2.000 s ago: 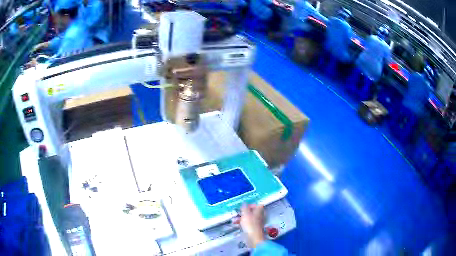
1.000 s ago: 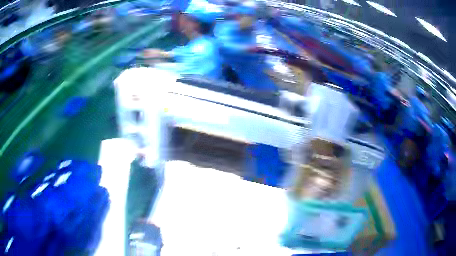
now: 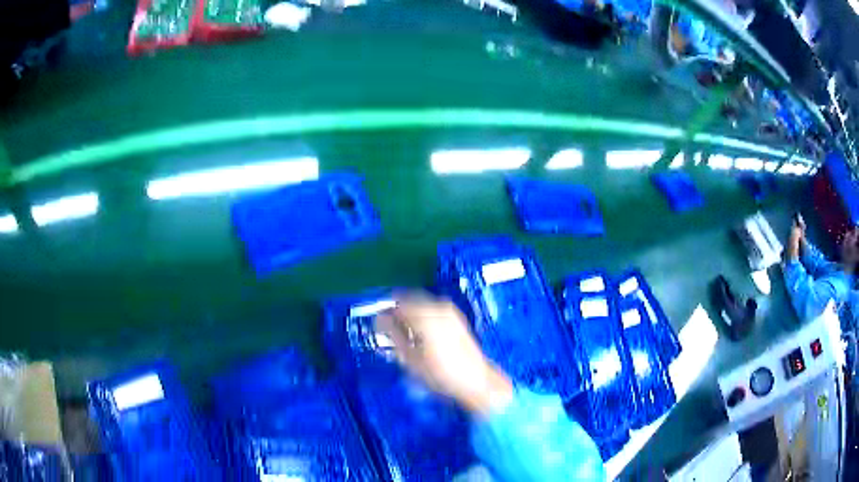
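My right hand [image 3: 443, 348] is blurred and reaches in from the lower right. Its fingers are over the white label at the upper end of a stack of blue housings [image 3: 414, 428]. Whether they grip or only touch it cannot be told. Another stack of blue housings with a white label [image 3: 513, 301] lies just right of the hand. More blue housings [image 3: 151, 424] lie at the lower left, one with a white label. My left hand is not in view.
Single blue housings [image 3: 306, 221] lie spaced along the dark green surface behind the stacks. A long white paper strip [image 3: 673, 377], a black object [image 3: 733, 306] and the white machine [image 3: 777, 372] are at right. Another person's hand [image 3: 798, 237] is far right.
The view has swung left from the gantry machine to the housing stacks. My right hand, earlier at the machine's front edge by the teal cover, is now over a stack.
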